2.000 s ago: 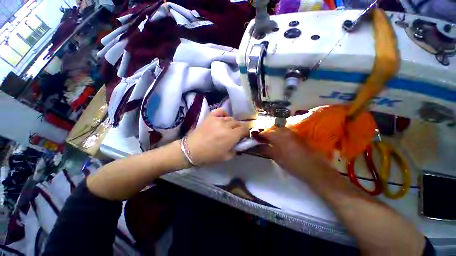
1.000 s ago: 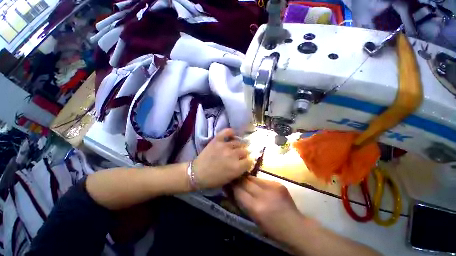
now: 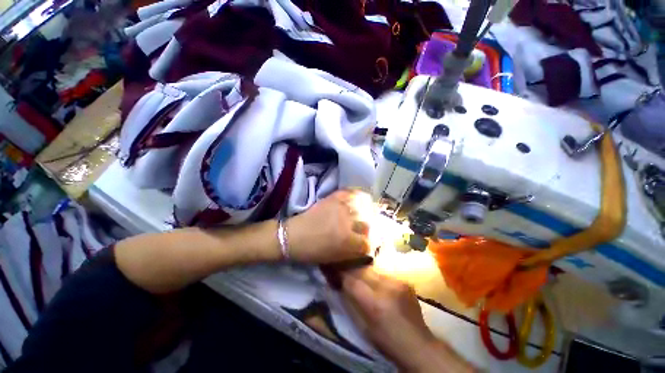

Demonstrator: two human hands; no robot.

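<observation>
My left hand (image 3: 324, 232) is beside the needle area, its fingertips washed out by the lamp glare. My right hand (image 3: 383, 302) is just below it, nearer the table edge, with its fingers at a dark maroon piece (image 3: 332, 275). The two hands nearly touch, and what lies between the fingertips is hard to see. The presser foot and needle area (image 3: 394, 218) is overexposed. White panels with maroon strips (image 3: 288, 120) lie bunched left of the needle, behind my left hand. The sewing machine head (image 3: 503, 146) stands to the right.
An orange cloth tuft (image 3: 485, 273) and yellow-orange strap (image 3: 611, 189) hang on the machine. Scissors (image 3: 536, 335) and a flat black rectangle (image 3: 598, 357) lie right. Maroon panels (image 3: 226, 44) are heaped behind. Plastic baskets (image 3: 503, 69) stand behind the machine. Striped white pieces (image 3: 40, 255) hang lower left.
The view has turned, so the machine sits lower and tilted. My right hand has moved from beside the presser foot towards the table's front edge. My left hand stays close to the needle.
</observation>
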